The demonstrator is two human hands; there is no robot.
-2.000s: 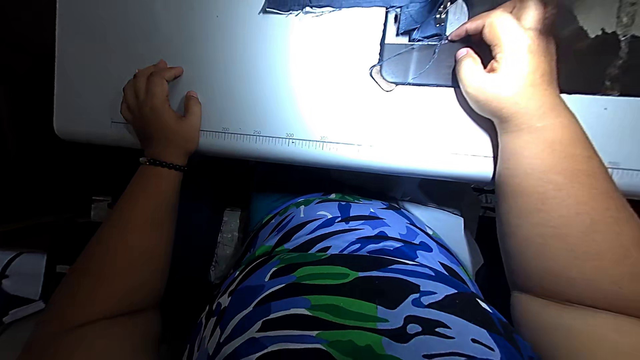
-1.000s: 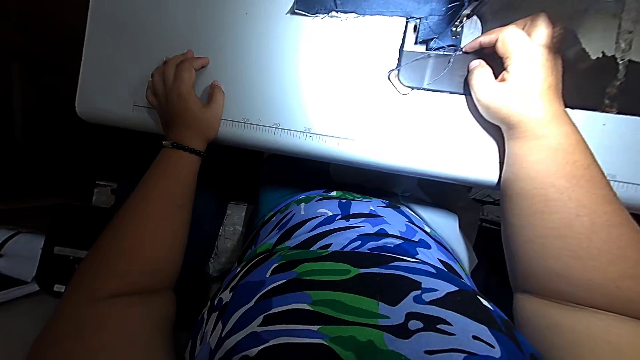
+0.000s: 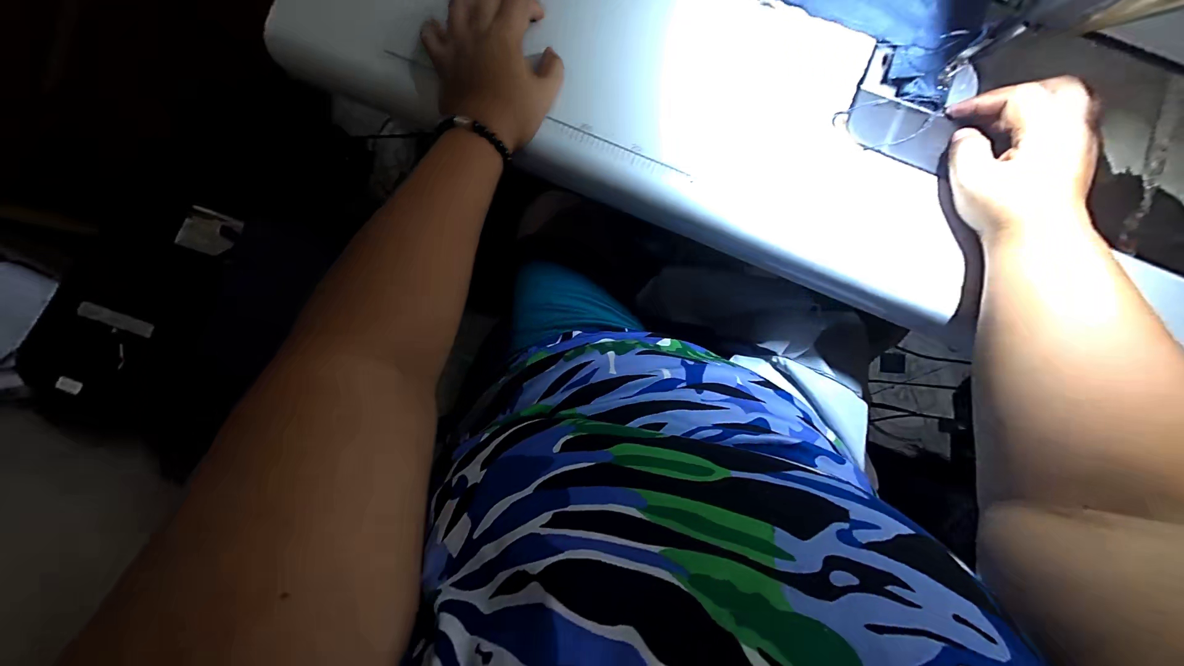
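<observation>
My left hand (image 3: pixel 499 74) rests with fingers apart on the white sewing table (image 3: pixel 740 139), near its front left edge, holding nothing. At the upper right, my right hand (image 3: pixel 1036 153) is beside the sewing machine's needle area (image 3: pixel 948 79), thumb and index finger curved toward each other. The index fingertip meets loose thread (image 3: pixel 893 143) by the presser foot; whether it grips the thread is unclear. Blue fabric (image 3: pixel 916 23) lies under and behind the foot. A smooth metal plate (image 3: pixel 893 125) shows in front of the fabric.
A printed ruler scale (image 3: pixel 620 148) runs along the table's front edge. Below the table, cables (image 3: pixel 916 407) and dark shapes show at the right. My lap in patterned cloth (image 3: pixel 684 499) is close beneath the edge. A dark object with pale labels (image 3: pixel 116 319) is at the lower left.
The view has turned and shifted, so the table slants more. My left hand stays on the table and my right hand stays beside the needle area.
</observation>
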